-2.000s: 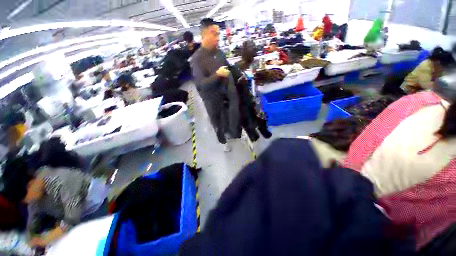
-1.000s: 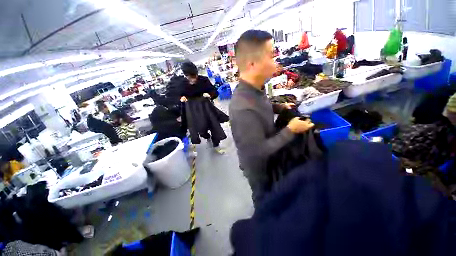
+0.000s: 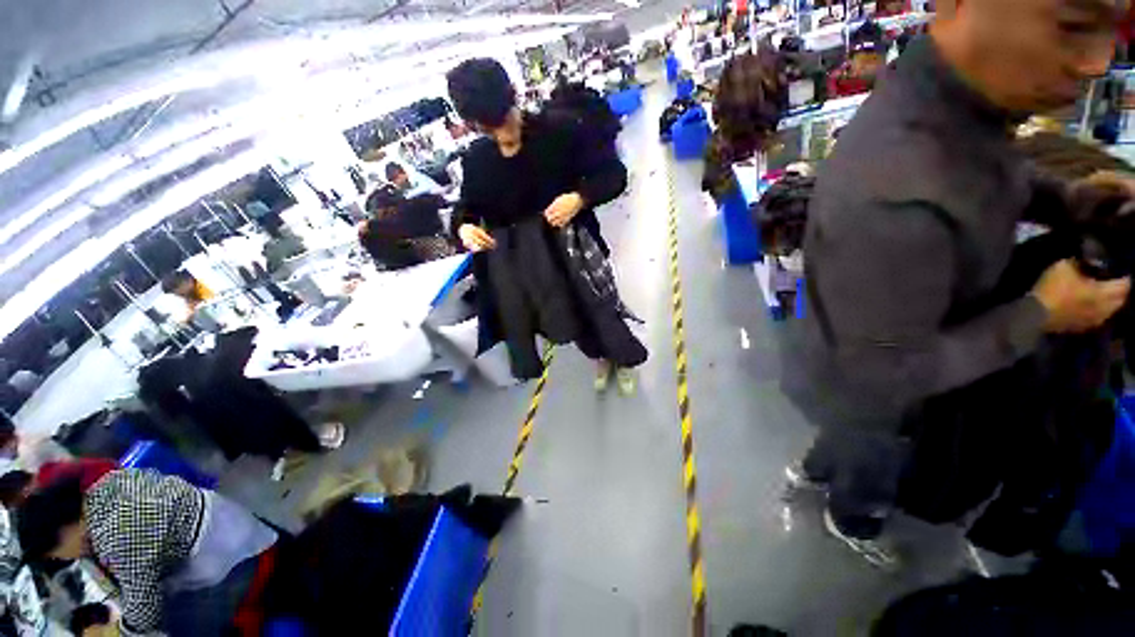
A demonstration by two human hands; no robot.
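Observation:
Neither of my hands is in the picture. A dark cloth shape (image 3: 996,610) lies at the bottom right edge; I cannot tell if it is a garment I carry. Nearest in front on the left, a blue crate (image 3: 436,572) holds heaped black garments (image 3: 336,560). A person in grey (image 3: 902,237) stands close on the right and holds a dark garment (image 3: 983,436). Another person in black (image 3: 535,162) stands in the aisle and holds up a black garment (image 3: 541,280) with both hands, its plaid lining showing at one side.
Two lines of yellow-black tape (image 3: 685,423) run along the grey floor. A long white trough (image 3: 355,355) stands left of the aisle. A person in a checked top (image 3: 143,529) bends at the lower left. Blue crates (image 3: 741,224) stand right of the aisle.
The view has swung and moved along the aisle. The person in grey now appears larger and at the right. The person in black appears nearer. The large navy cloth has left the lower right.

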